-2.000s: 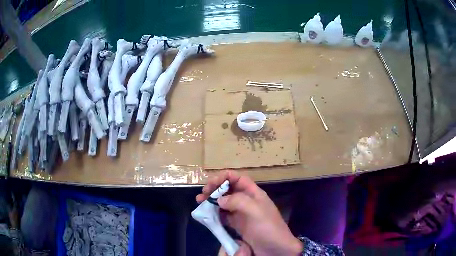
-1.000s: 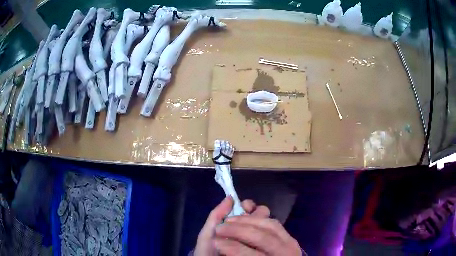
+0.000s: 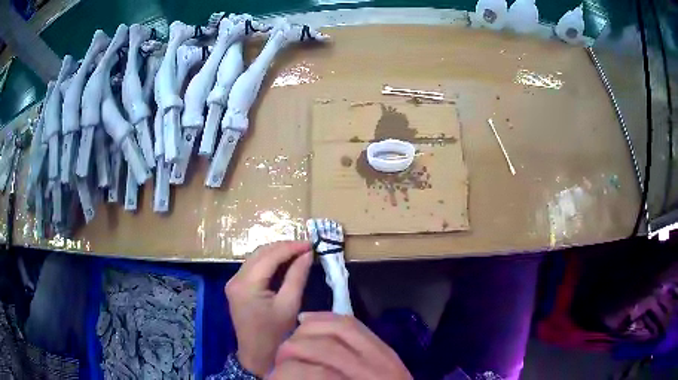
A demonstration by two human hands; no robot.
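Note:
A white-grey leg assembly (image 3: 338, 286) points away from me over the table's front edge, toes up at the cardboard's lower left corner. A thin black band (image 3: 328, 246) crosses its foot. My right hand (image 3: 338, 349) is closed around the lower part of the leg and hides that end. My left hand (image 3: 271, 297) is beside the foot, thumb and fingertip pinched together at the left end of the black band. Whether the fingertips grip the band or only touch it is hard to tell.
Many leg assemblies (image 3: 245, 89) are piled at the left. A white dish (image 3: 390, 156) stands on a stained cardboard pad (image 3: 342, 200). Cotton swabs (image 3: 502, 147) lie right of and behind it. White bottles (image 3: 571, 25) stand at the back right. A blue bin (image 3: 199, 319) of grey pieces is below left.
My left hand has moved from the lower leg up to the foot's left side. My right hand stays around the lower leg. The foot now points up beside the cardboard, where earlier it was hidden in my hand.

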